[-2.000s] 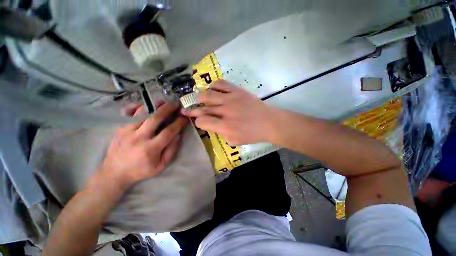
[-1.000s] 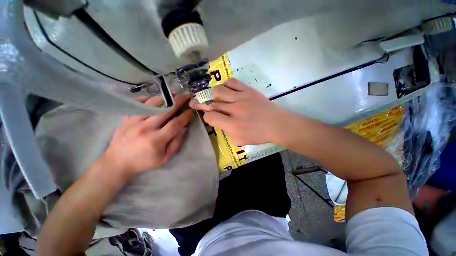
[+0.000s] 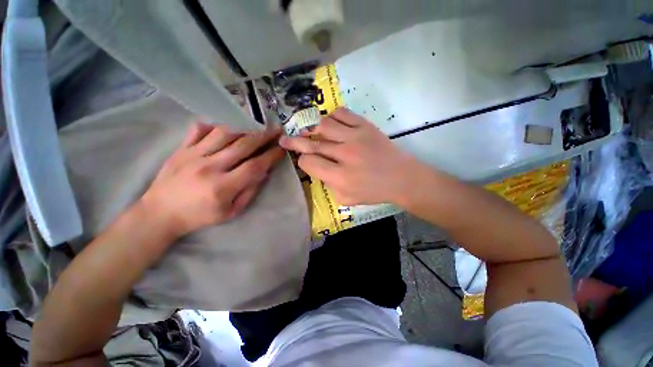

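Note:
The grey-taupe cloth lies left of the needle area and hangs over the table edge. My left hand lies on the cloth, fingers stretched toward the presser foot area. My right hand is at the cloth's right edge, with thumb and fingertips pinching it just below the small cream ribbed knob. Yellow tape with black letters shows on the machine bed beside the cloth edge. The needle tip and the fingertips' exact contact are hard to see.
The off-white machine head spans the top, with a cream tension knob. The white bed extends right to a dark slide plate opening. A plastic-wrapped yellow bundle lies below it. Part of another person's hand shows at lower right.
The view has shifted, so the machine head sits higher and further right. Both hands stay at the cloth edge by the foot; the left hand lies flatter, with its fingers more visible.

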